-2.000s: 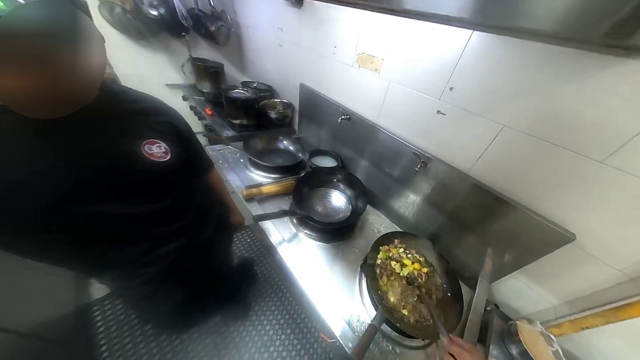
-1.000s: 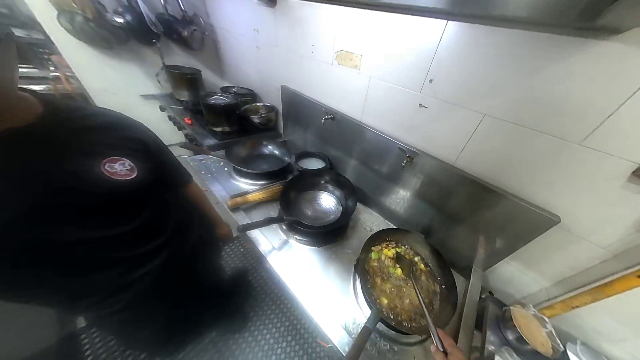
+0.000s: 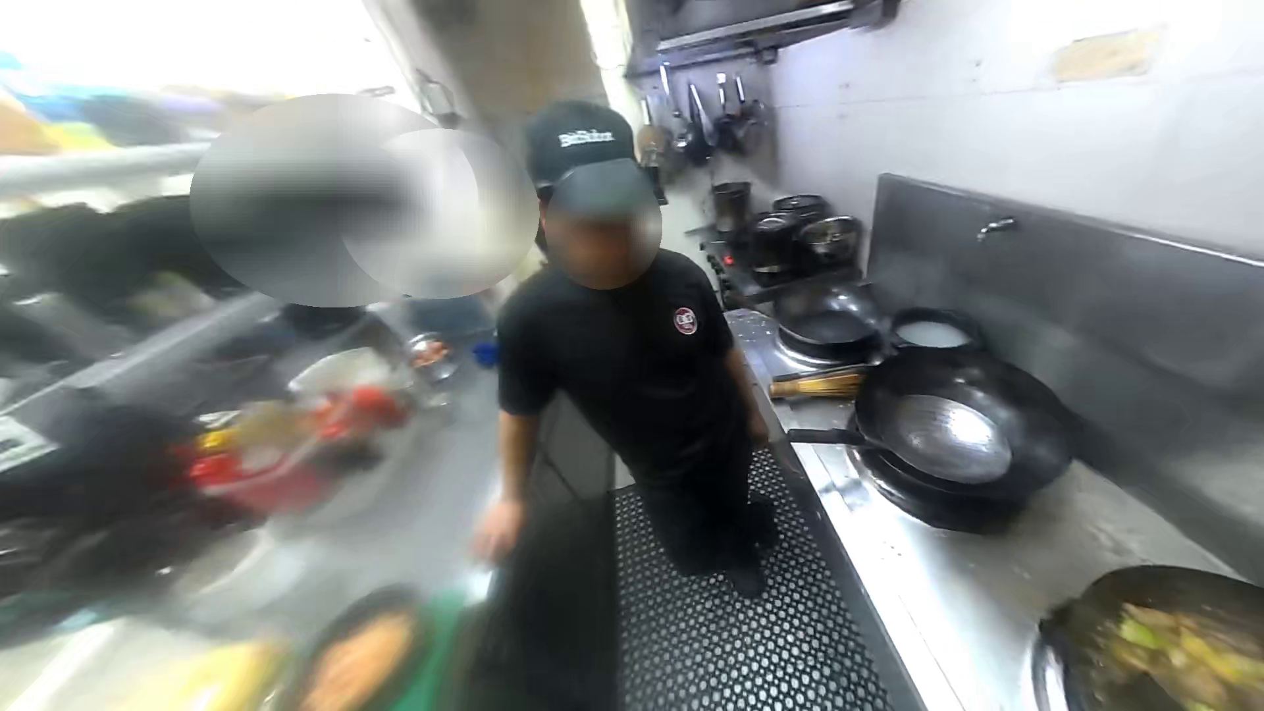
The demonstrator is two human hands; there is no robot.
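Observation:
Neither my left hand nor my right hand shows in the head view. At the lower right corner, a wok of food (image 3: 1175, 642) with green and yellow pieces is partly cut off by the frame edge. Whether a hand or utensil touches it is hidden. Farther along the steel range, a dark wok (image 3: 1037, 395) holds a shiny metal pan or ladle bowl (image 3: 948, 439), with a dark handle pointing left. Behind it are a pot of whitish liquid (image 3: 931, 334) and another wok (image 3: 828, 324). A bamboo brush (image 3: 820, 385) lies between the burners.
A co-worker in black (image 3: 627, 365) stands in the aisle on a perforated floor mat (image 3: 731, 632), between range and counter. Blurred on the left steel counter (image 3: 425, 474) are a red container (image 3: 267, 484) and a dark dish of orange-brown food (image 3: 360, 662). Pots (image 3: 775, 242) stand beyond the woks.
The view has swung strongly left, bringing in the counter and the co-worker's full figure. The hand with the utensil at the food wok, seen earlier, is out of frame.

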